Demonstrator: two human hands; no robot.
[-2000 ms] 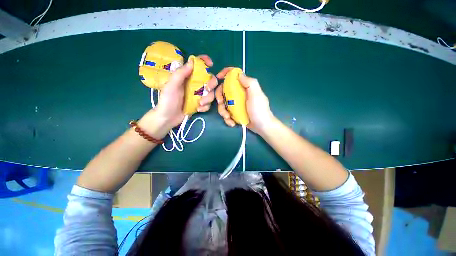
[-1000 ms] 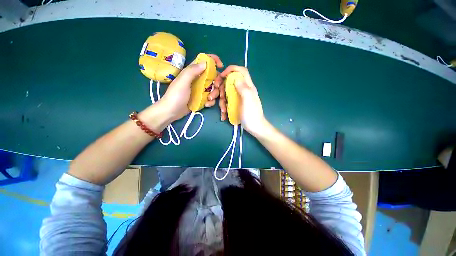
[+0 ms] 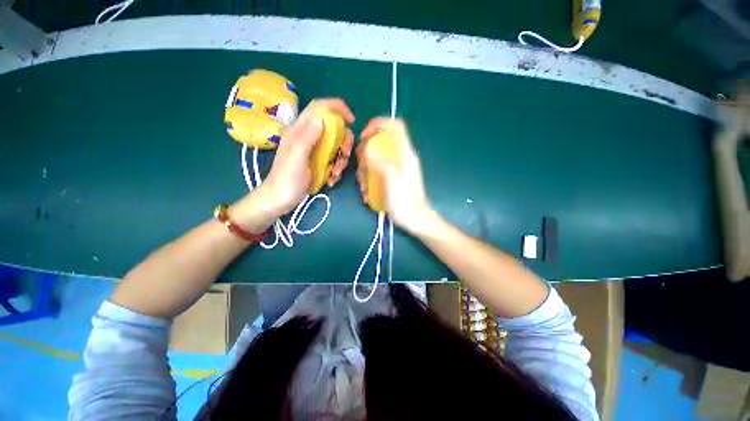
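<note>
My left hand [image 3: 289, 168] holds a yellow corded piece [image 3: 326, 152] tilted on its side, with its white cord looped on the green worktop below. My right hand [image 3: 403, 185] holds another yellow piece [image 3: 382, 156], slightly blurred, with a white cord loop [image 3: 368, 275] hanging to the bench's near edge. The two hands are a little apart. A rounded yellow form with blue and white patches [image 3: 261, 123] lies on the worktop beyond my left wrist, with two cord strands running toward me.
A white block [image 3: 530, 246] and a dark bar [image 3: 550, 239] lie at right. A pale rail [image 3: 329, 33] crosses the far side; a yellow corded piece [image 3: 585, 20] lies beyond it. Another person's arm [image 3: 731, 201] is at far right. A carton with packed pieces [image 3: 479, 322] sits below the edge.
Both hands keep their yellow pieces and have shifted only slightly. Another person's arm has come into view at far right. The yellow piece beyond the rail has moved right.
</note>
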